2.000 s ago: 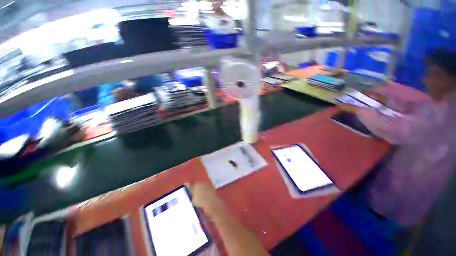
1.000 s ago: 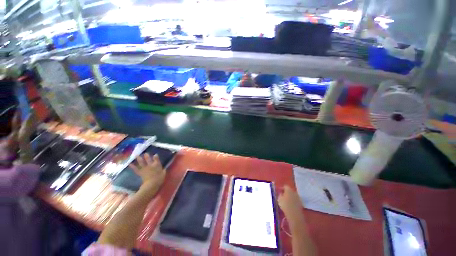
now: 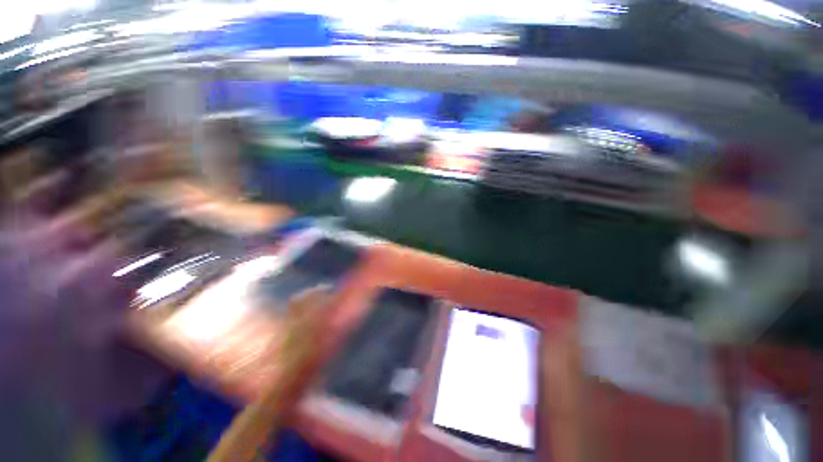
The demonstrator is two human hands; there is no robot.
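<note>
A tablet with a lit white screen [image 3: 487, 379] lies on the red-orange bench in front of me. Left of it a dark tablet with its label side up [image 3: 382, 352] lies on a whitish sleeve. My left hand [image 3: 309, 311] is blurred and lies at the near edge of another dark tablet [image 3: 316, 263] further left; its fingers cannot be made out. My right hand is not visible. The whole frame is strongly blurred.
A white sheet [image 3: 645, 350] lies right of the lit tablet, with part of another tablet [image 3: 772, 431] at the right edge. The green conveyor belt [image 3: 523, 236] runs behind the bench. A neighbouring person's smock [image 3: 63, 334] is at the left, beside shiny dark tablets [image 3: 180, 257].
The view has swung, so the bench items sit further right. My right hand, earlier at the lit tablet's right edge, is gone from view. My left hand has moved nearer, down the dark tablet.
</note>
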